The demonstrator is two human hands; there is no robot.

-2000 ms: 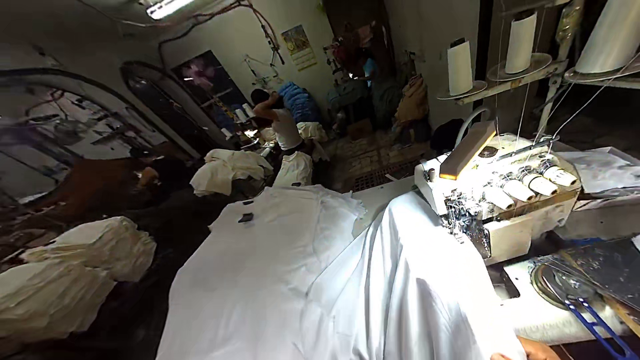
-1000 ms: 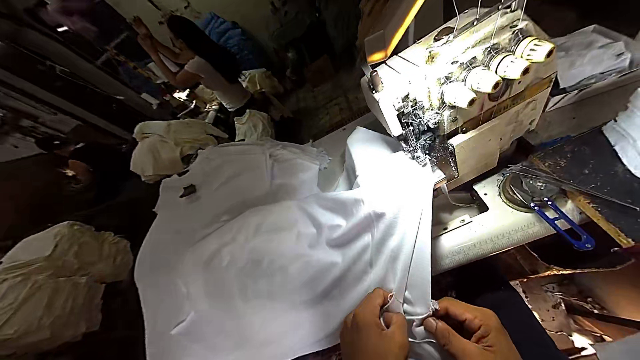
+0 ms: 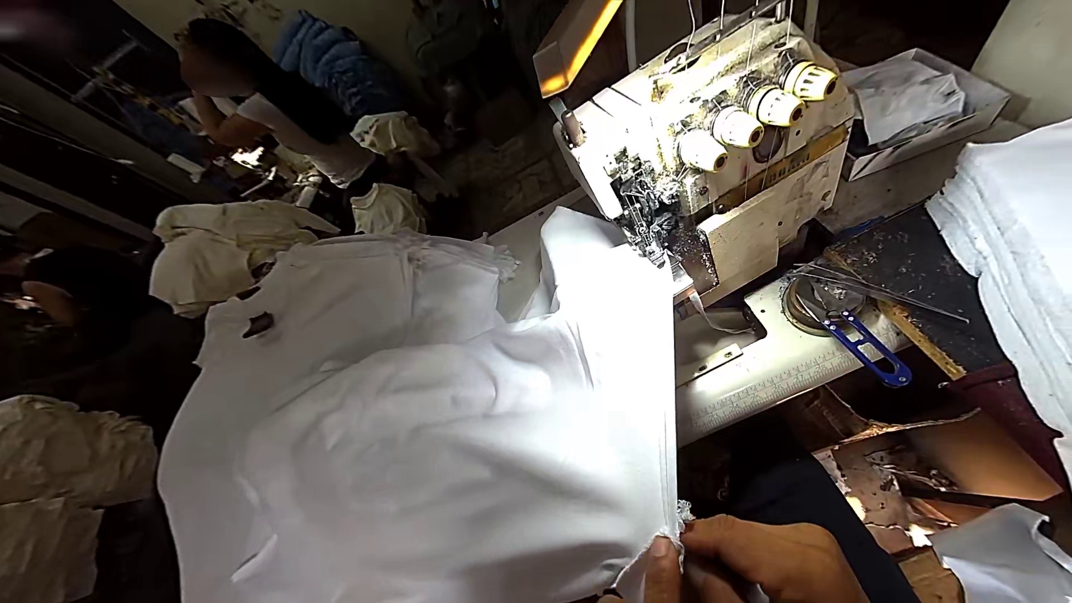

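Observation:
White fabric spreads over the left and middle of the sewing table, its right edge running straight up to the presser foot area of an overlock sewing machine. At the bottom, my right hand pinches the fabric's near corner between thumb and fingers. Beside it, my left hand shows mainly one finger, pressed on the same corner; the rest is hidden by cloth and the frame edge. Blue-handled thread snips lie by a round metal dish to the right of the fabric.
A lit lamp hangs over the machine. Stacked white cloth lies at right, near a box holding cloth. An opened cardboard box is below. Cream cloth bundles are at left; a co-worker is beyond the table.
The view has turned down toward the table since two seconds ago. Against one second ago, my left hand is lower and largely hidden, and the fabric edge is straighter toward the machine.

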